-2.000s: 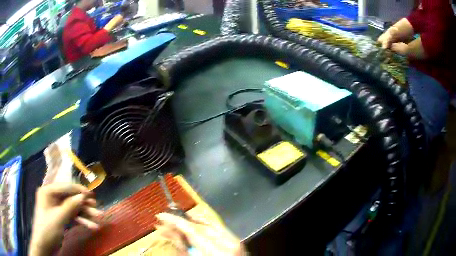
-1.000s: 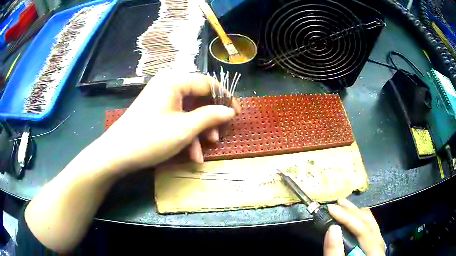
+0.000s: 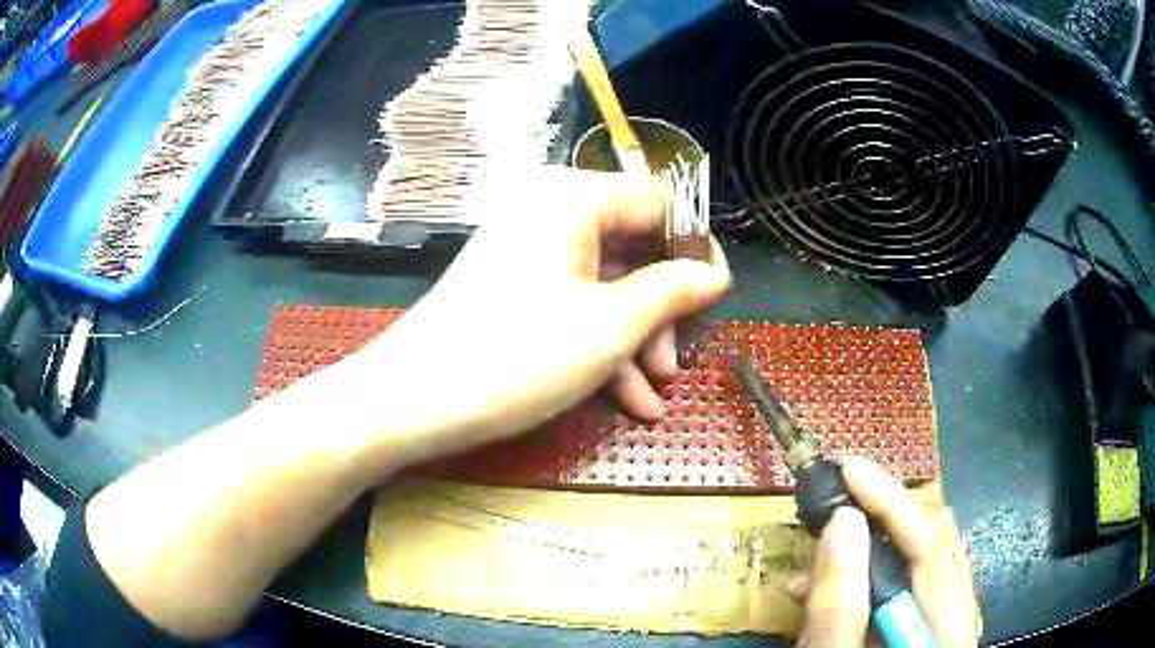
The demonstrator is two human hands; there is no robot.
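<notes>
My left hand (image 3: 557, 298) holds a bunch of thin lead wires (image 3: 688, 209), whitish ends up, between thumb and fingers over the red-brown perforated board (image 3: 836, 405). My right hand (image 3: 887, 557) holds the soldering iron (image 3: 826, 487) like a pen by its black grip. The iron's metal tip is at the board's surface, just right of the wires' lower ends; whether it touches cannot be told. The board lies across the upper part of the tan cardboard pad (image 3: 507, 557). My left hand and forearm hide part of the board.
A black tray (image 3: 304, 139) with fanned leads and a blue tray (image 3: 63, 241) of leads stand at back left. A flux cup (image 3: 595, 149) with a brush (image 3: 605, 95) stands behind my left hand. The fan (image 3: 874, 177) is back right, the yellow sponge (image 3: 1118, 485) far right.
The view turned from the wider bench down to the board. Since the second frame, my left hand has moved right with the wires, and the iron's tip has moved from the cardboard up to the board.
</notes>
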